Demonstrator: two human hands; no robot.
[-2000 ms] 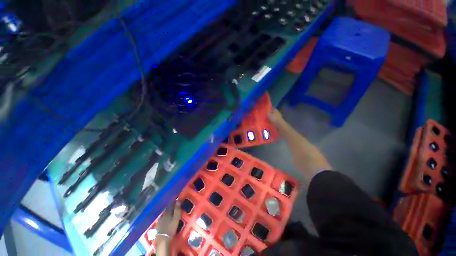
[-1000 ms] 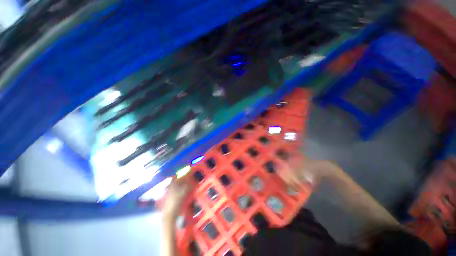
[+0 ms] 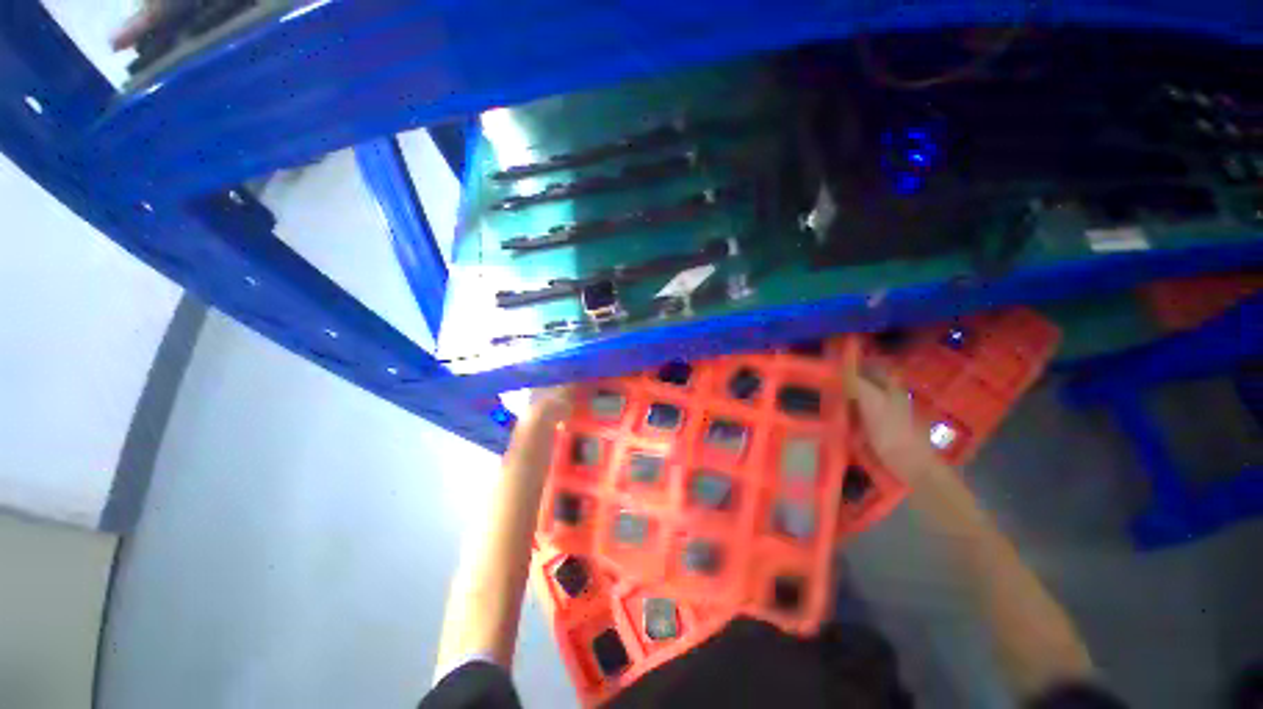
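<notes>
An orange-red pocket tray (image 3: 759,543) filled with small square watch units (image 3: 712,488), some dark and some silver-grey, is in the middle, just below the shelf edge. My left hand (image 3: 543,413) grips its left edge, the fingertips partly hidden. My right hand (image 3: 884,413) is blurred and grips its right edge. A tray with units shows beneath it at lower left (image 3: 565,621), and tray pockets (image 3: 981,371) with a few lit units show at the right. Whether these are one tray or two is hidden.
A blue rack beam (image 3: 776,321) edges a green-matted shelf (image 3: 582,136) with dark fixture bars (image 3: 610,229). One unit (image 3: 600,299) sits at a front bar. A blue-lit box (image 3: 907,164) is farther right. A blue stool (image 3: 1177,464) stands at the right, a blue post (image 3: 243,277) at the left.
The view has swung left, showing more of the rack end and floor. The held tray has turned and now overlaps tray pockets below it. Both hands are on its side edges.
</notes>
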